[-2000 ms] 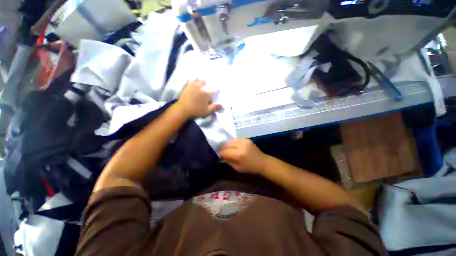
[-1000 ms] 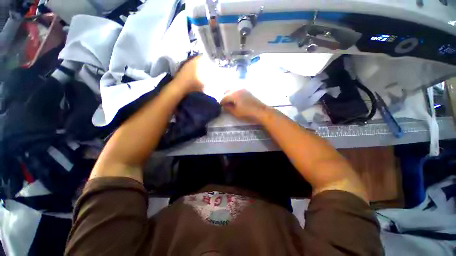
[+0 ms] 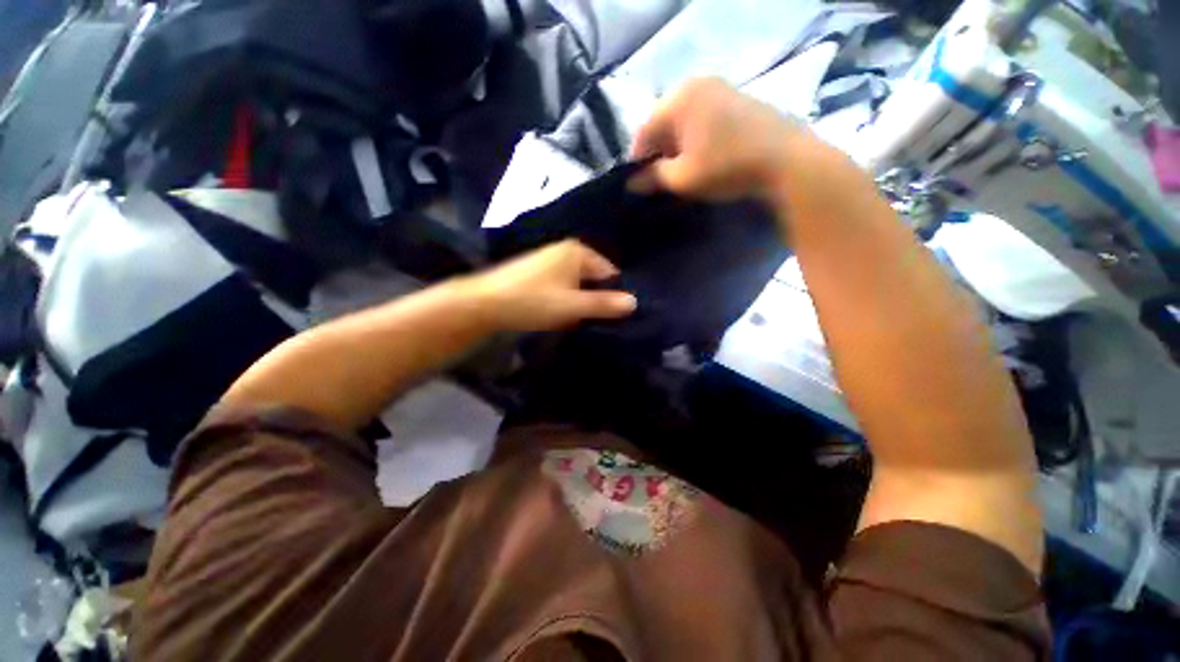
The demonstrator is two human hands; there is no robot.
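Note:
A dark navy garment piece point(image 3: 699, 252) hangs between my hands in front of my chest, left of the machine. My right hand point(image 3: 712, 145) grips its upper edge between thumb and fingers. My left hand point(image 3: 569, 287) is lower and to the left, thumb and fingers at the cloth; it seems to pinch it, but the fingertips blend into the dark fabric. Grey-white garment fabric point(image 3: 531, 181) lies behind the navy piece. The white sewing machine point(image 3: 971, 97) stands at the upper right; its needle area is partly hidden by my right forearm.
Dark garments point(image 3: 388, 65) with white tags and a red bit are heaped at upper left. A grey-white and navy garment point(image 3: 130, 291) lies at far left. The white table point(image 3: 783, 349) shows between the navy piece and my right forearm. A pink thing point(image 3: 1170, 158) is at the right edge.
The view has swung left, so the machine now stands at the upper right. Both hands have left the needle area, and the navy piece is now lifted and spread between them.

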